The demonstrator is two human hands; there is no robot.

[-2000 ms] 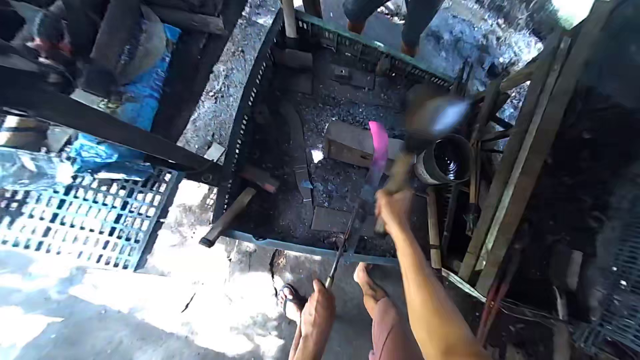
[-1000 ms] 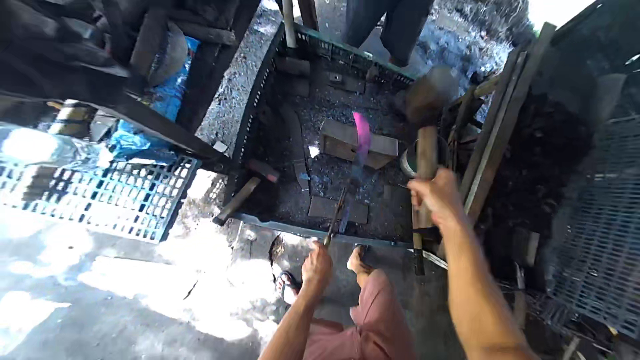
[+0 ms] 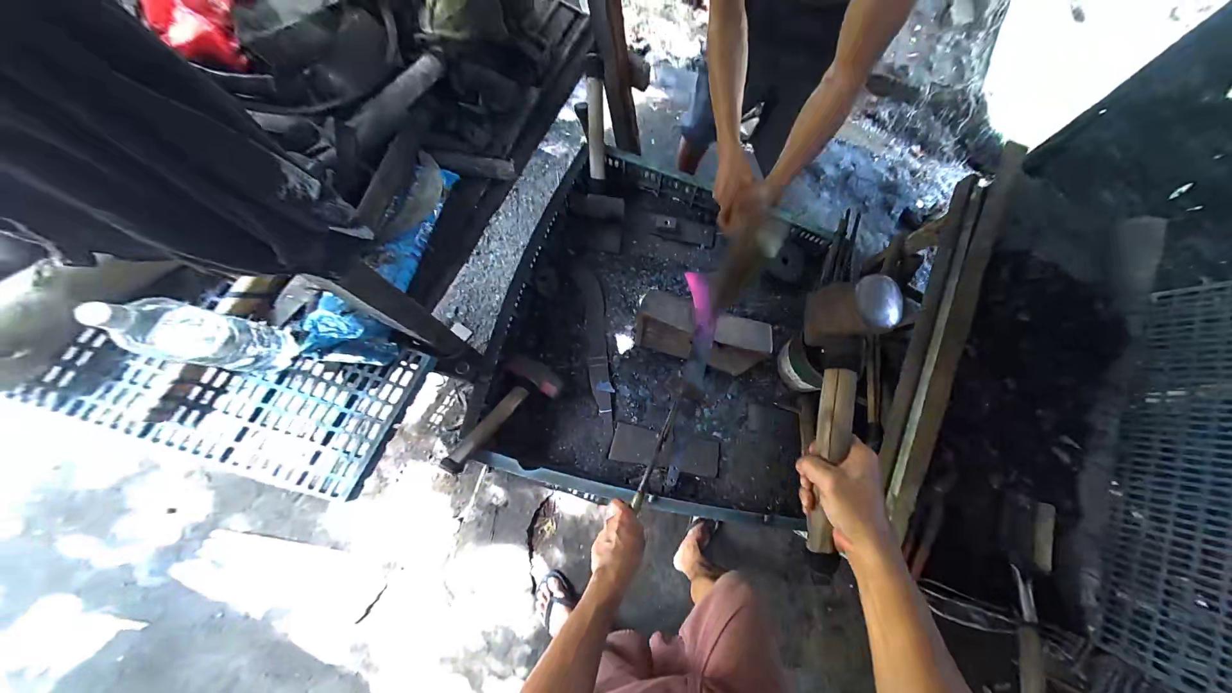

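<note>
My left hand (image 3: 617, 547) grips the handles of long metal tongs (image 3: 658, 449). The jaws reach a blade (image 3: 702, 322) whose curved tip glows pink, lying across a steel anvil block (image 3: 664, 325). In my right hand (image 3: 847, 491) is the wooden handle of a sledgehammer (image 3: 853, 306), its head raised at the right of the anvil, off the blade. Across from me a co-worker's two hands (image 3: 741, 197) hold another hammer by its handle; its blurred head is over or beside the blade, and contact cannot be told.
A shallow plastic tray (image 3: 568, 483) frames the anvil. Inside lie a small hammer (image 3: 500, 414), a dark blade (image 3: 595, 327) and a flat metal bar (image 3: 664, 450). A bucket (image 3: 799, 366) and wooden planks (image 3: 938, 356) stand right; a plastic bottle (image 3: 192, 333) lies left on a crate (image 3: 241, 414).
The co-worker's arms and hammer have come into view over the anvil. My right hand's hammer has moved away from near the blade to the right. My left hand still holds the tongs.
</note>
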